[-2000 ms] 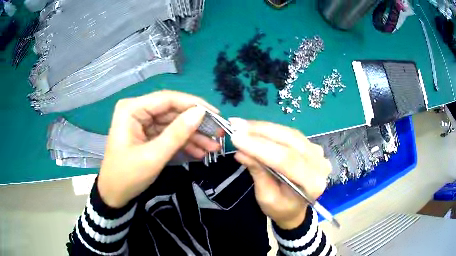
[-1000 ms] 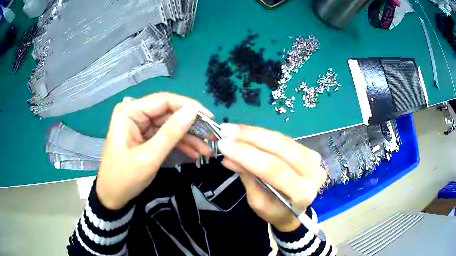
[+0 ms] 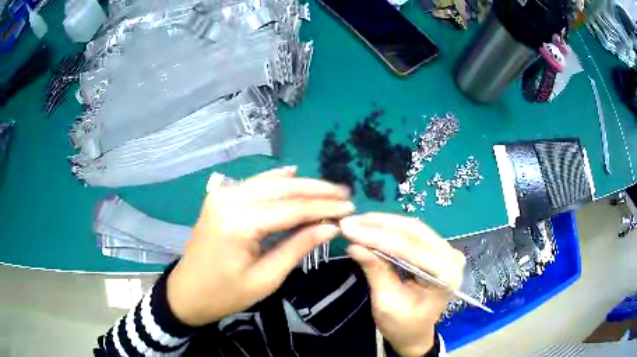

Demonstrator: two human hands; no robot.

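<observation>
My left hand is over the table's front edge and holds grey mesh watch bands, mostly hidden by the fingers. Several silver band ends stick out below the fingers. My right hand grips the silver tweezers, whose rear end points down to the right. The fingertips of both hands meet, and the tweezer tip is hidden between them. Beyond the hands lie loose black inserts and small silver metal pieces. A small fanned stack of bands lies left of my left hand.
A large band pile covers the upper left. A smartphone and steel flask stand at the back. A black card lies at the right edge, above a blue bin holding bands. A white bottle is at far left.
The view has tilted up, showing more of the phone and flask. My left hand's fingers have closed over the band, hiding it and the tweezer tip that showed before.
</observation>
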